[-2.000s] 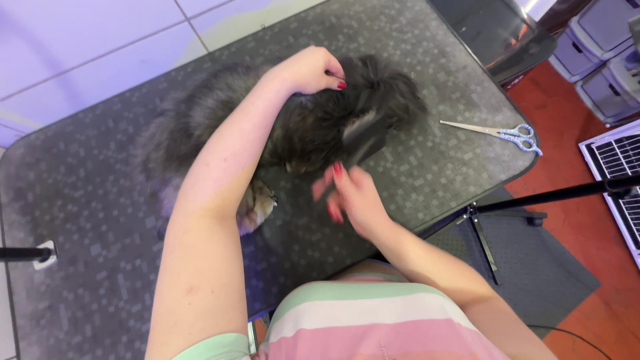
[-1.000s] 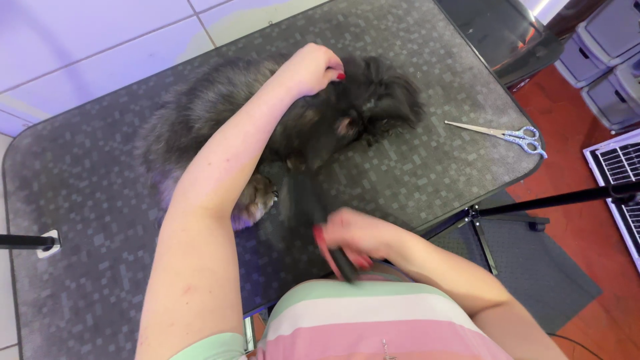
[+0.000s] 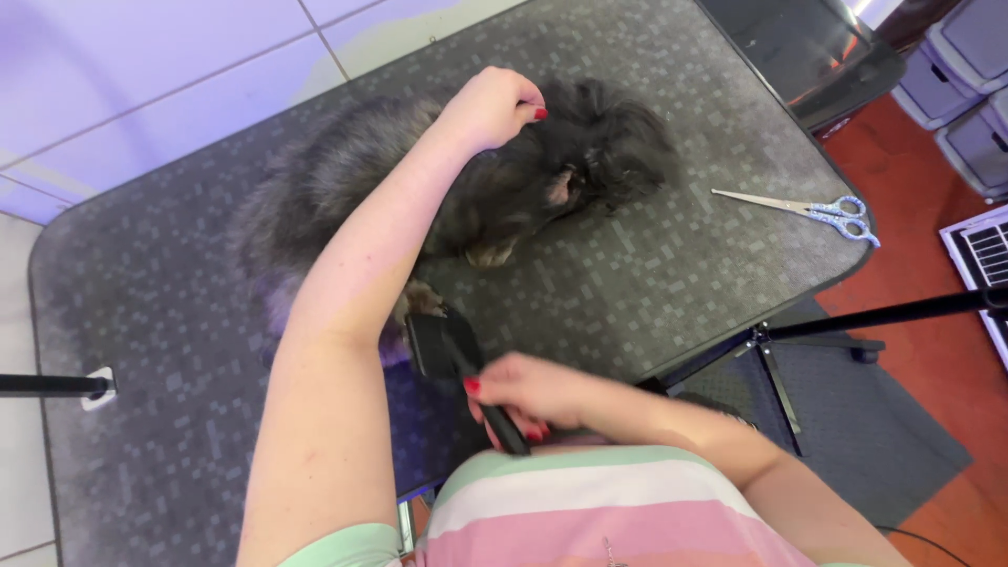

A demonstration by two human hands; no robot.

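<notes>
A dark, long-haired dog (image 3: 339, 173) lies on the grooming table (image 3: 157, 409), its head toward the right. My left hand (image 3: 500, 106) rests on the fur near the dog's neck, fingers curled; whether they pinch hair cannot be told. In my right hand (image 3: 520, 402) is the handle of a black slicker brush (image 3: 433, 346), low beside the table's near edge. The brush head is close to one of the dog's paws (image 3: 421, 299); contact is unclear. Another paw (image 3: 490, 253) shows under its chest. Scissors with blue patterned handles (image 3: 815, 211) lie near the right corner.
A tiled wall (image 3: 157, 71) borders the table's far side. Black poles (image 3: 47, 386) stand at the left and right edges. Beyond the right end are a black container (image 3: 811, 55), grey plastic drawers (image 3: 961, 87), a stand's base (image 3: 776, 378) and a white-framed grille (image 3: 984, 252) on the red floor.
My right hand has moved from beside the dog's head down toward my body, and the brush is now near the paw. My left hand has stayed on the dog.
</notes>
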